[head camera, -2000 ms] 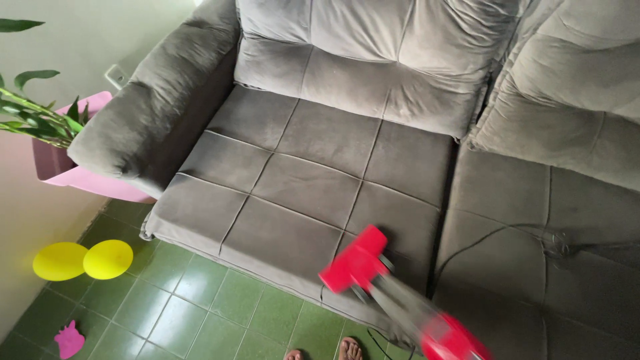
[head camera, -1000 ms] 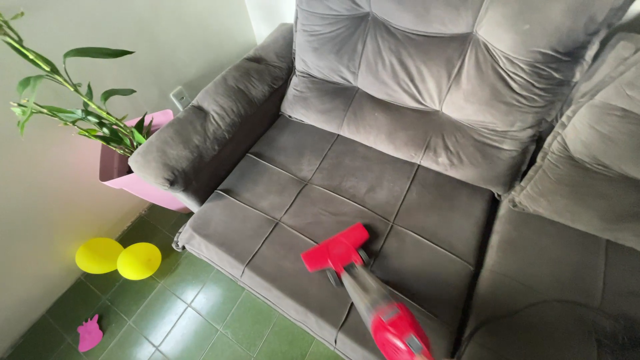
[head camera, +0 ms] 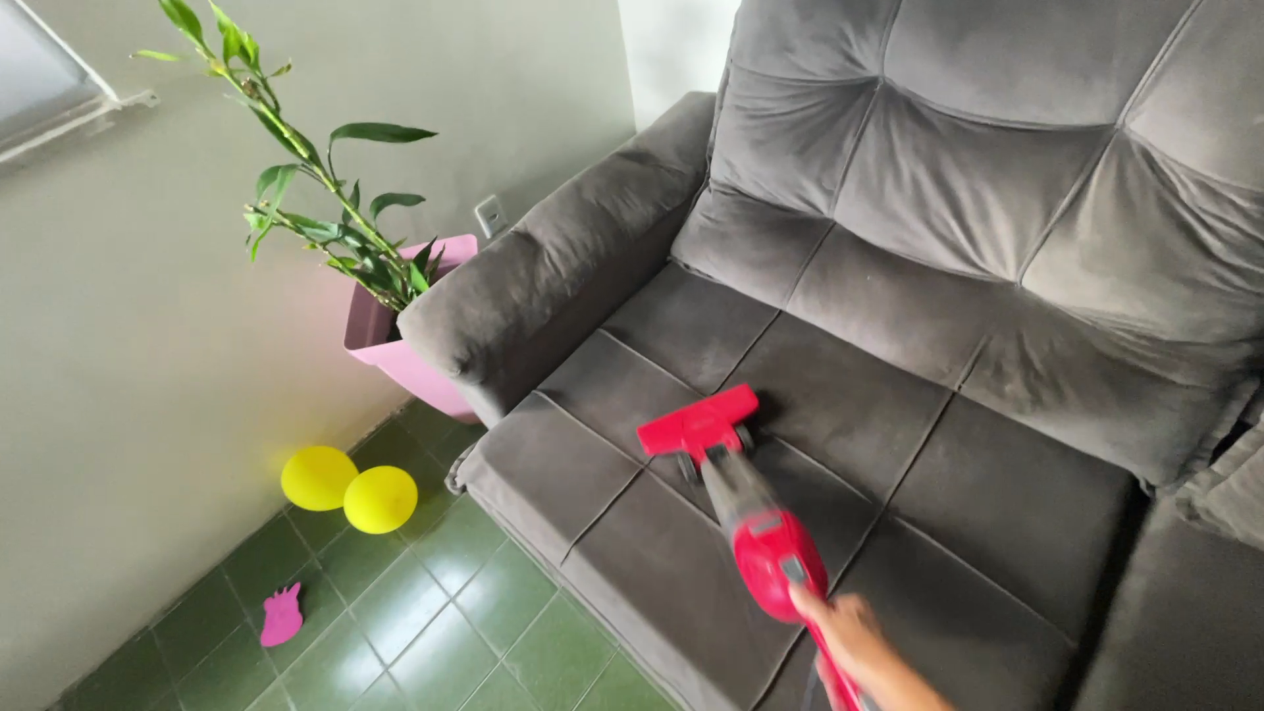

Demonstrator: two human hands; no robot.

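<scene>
My right hand, at the lower right, grips the handle of a red handheld vacuum cleaner with a clear dust cup. The vacuum's wide red floor nozzle, with small dark wheels, rests on the grey upholstered seat cushion of a sofa, left of its middle. The nozzle lies across the stitched seams. My left hand is out of view.
A padded armrest bounds the seat on the left. Beside it stands a pink planter with a leafy plant. Two yellow balloons and a pink cutout lie on green floor tiles. A wall outlet is behind.
The vacuum nozzle has moved left across the seat cushion toward the armrest. My right hand has come into view on the handle. The view has shifted left.
</scene>
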